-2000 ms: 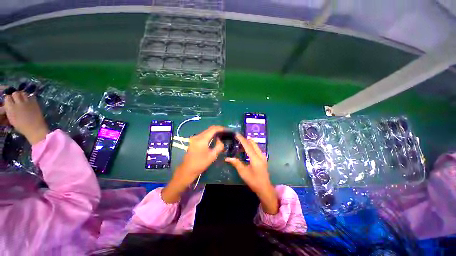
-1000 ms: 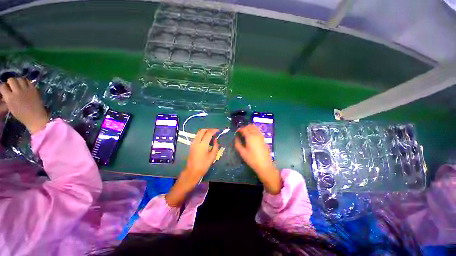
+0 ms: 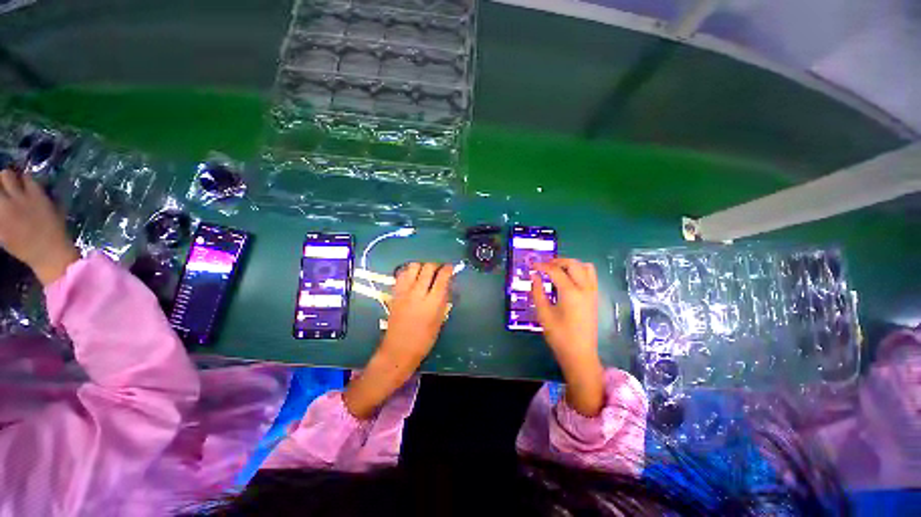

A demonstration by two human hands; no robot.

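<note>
A round black device [image 3: 485, 249] with a ring mark lies on the green mat, its dark flap towards the back. Just right of it, a lit phone [image 3: 521, 273] lies flat; my right hand [image 3: 568, 303] has its fingertips at the screen's right side. My left hand [image 3: 416, 308] rests on the mat over the white cable [image 3: 376, 247] and its pale-yellow strips; whether something is under its fingers is hidden. A second lit phone [image 3: 323, 286] lies left of the cable.
A clear tray with black devices [image 3: 742, 318] is at the right. An empty ribbed tray [image 3: 374, 86] lies at the back. A neighbour's phone [image 3: 210, 283], wrapped dark device [image 3: 219, 182] and pink-sleeved arm [image 3: 116, 343] are at the left. A white slanting support [image 3: 808, 192] stands back right.
The black device, earlier held in both hands, now lies on the mat. My right hand has moved right from it to the phone. My left hand has lowered onto the cable area.
</note>
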